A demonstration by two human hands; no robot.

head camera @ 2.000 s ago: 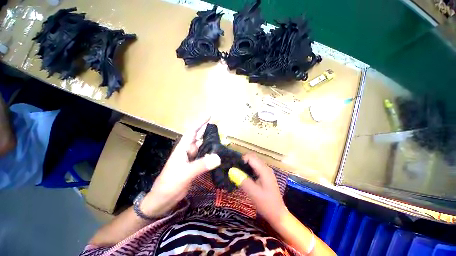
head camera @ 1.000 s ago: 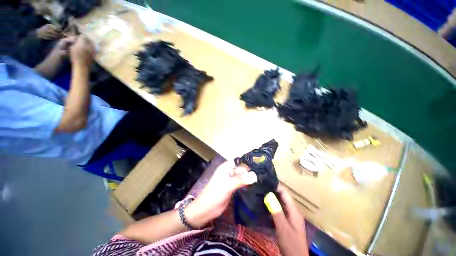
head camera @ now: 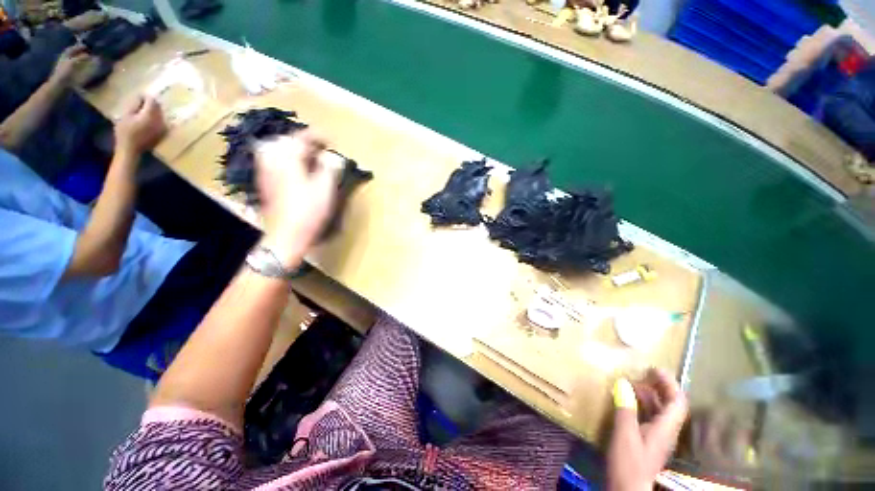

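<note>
My left hand (head camera: 295,192) is blurred and reaches over the left pile of black moulded pieces (head camera: 251,134). Dark material shows beside and below its fingers, but I cannot tell whether it holds a piece. My right hand (head camera: 649,422) is at the board's right front corner, fingers bent and apart, with a yellow cot on the thumb and nothing visible in it. A single black piece (head camera: 461,195) and a larger black pile (head camera: 561,225) lie by the conveyor side.
A green conveyor (head camera: 480,86) runs behind the bench. A yellow-labelled tube (head camera: 630,276), a small round item (head camera: 544,315), thin sticks (head camera: 523,374) and a white glue bottle with teal tip (head camera: 641,326) lie on the bench. A person in a blue shirt (head camera: 86,240) sits at left. A glassy panel stands at right.
The black piece is no longer between my hands. My left hand has moved left to the pile, and my right hand has moved right to the bench edge. The view has shifted.
</note>
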